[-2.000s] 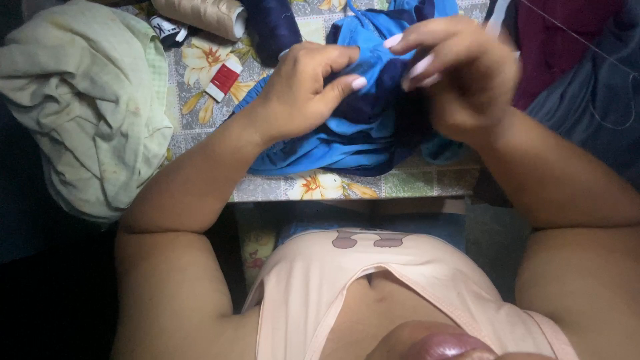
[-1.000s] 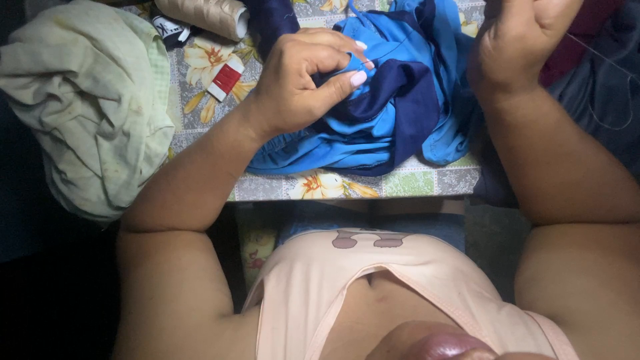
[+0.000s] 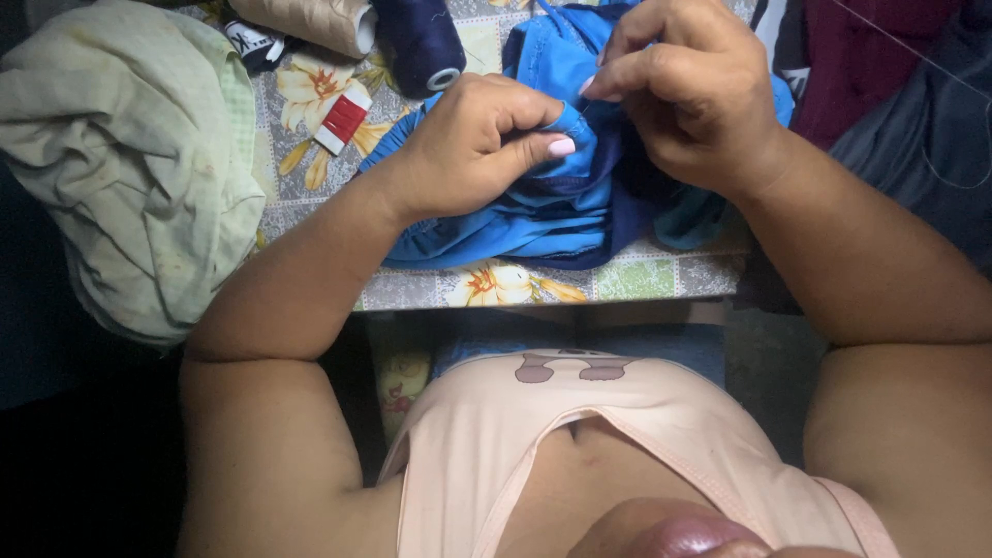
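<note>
Bunched blue and navy fabric [image 3: 504,232] lies on a table with a flowered cover. My left hand [image 3: 484,143] pinches a fold of the blue cloth between thumb and forefinger. Just right of that fold is my right hand [image 3: 686,89], its thumb and forefinger brought together by the cloth. A thin dark line, perhaps a needle or thread, shows between the fingertips and the fold; which of the two cannot be told. Stitching runs along parts of the blue fabric.
A pale green cloth [image 3: 139,163] is heaped at the left. Near the back stand out a beige thread cone [image 3: 310,19], a navy thread spool [image 3: 418,43] and a card of red thread [image 3: 342,120]. Maroon cloth [image 3: 868,62] and dark grey cloth [image 3: 922,147] lie right, with a loose pale thread.
My right hand was raised away to the upper right one second ago and is now back close to the pinched fold. My left hand keeps its hold on the blue cloth.
</note>
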